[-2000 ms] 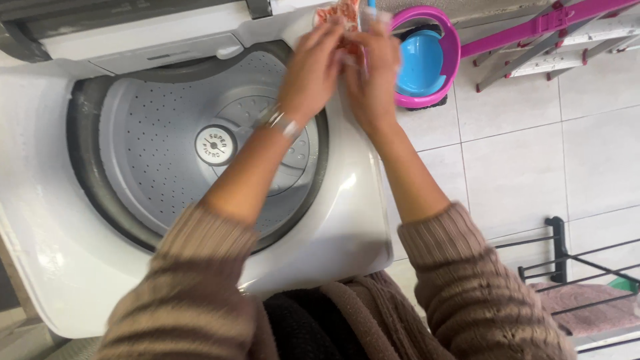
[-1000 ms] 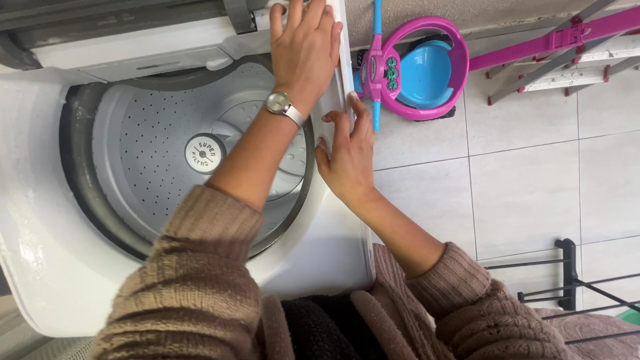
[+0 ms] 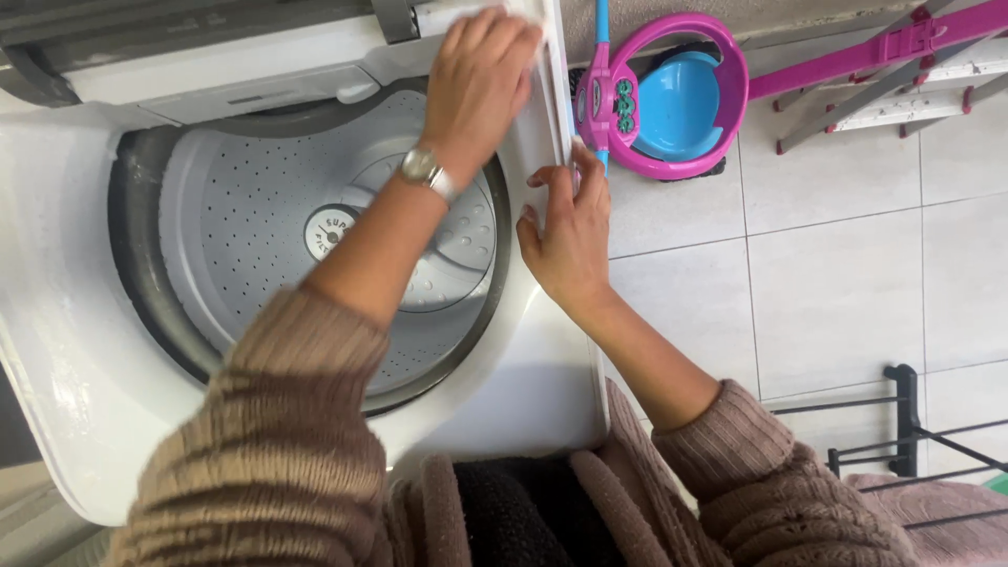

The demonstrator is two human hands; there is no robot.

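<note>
My left hand [image 3: 482, 90], with a metal wristwatch [image 3: 426, 171] on its wrist, lies over the back right corner of a white top-loading washing machine [image 3: 504, 386]. Something pale and blurred shows at its fingertips; whether the hand holds it, I cannot tell. My right hand [image 3: 571, 236] rests at the machine's right rim, thumb and fingers bent and apart, with nothing visible in it. Between the rim and my left forearm lies part of the open drum [image 3: 260, 213], a grey perforated tub with no laundry visible inside. The raised dark lid [image 3: 181, 35] stands behind the drum.
Right of the machine stands a pink and blue toy ride-on or cart [image 3: 732, 71] with a long pink bar. A folding step ladder [image 3: 902, 110] is behind it on the tiled floor [image 3: 835, 291]. A black wire rack [image 3: 906, 421] with a pink cloth [image 3: 945, 512] is at the lower right.
The orange patterned cloth at both hands two seconds ago is no longer plainly visible. My right hand has come away from the left, down to the machine's right rim.
</note>
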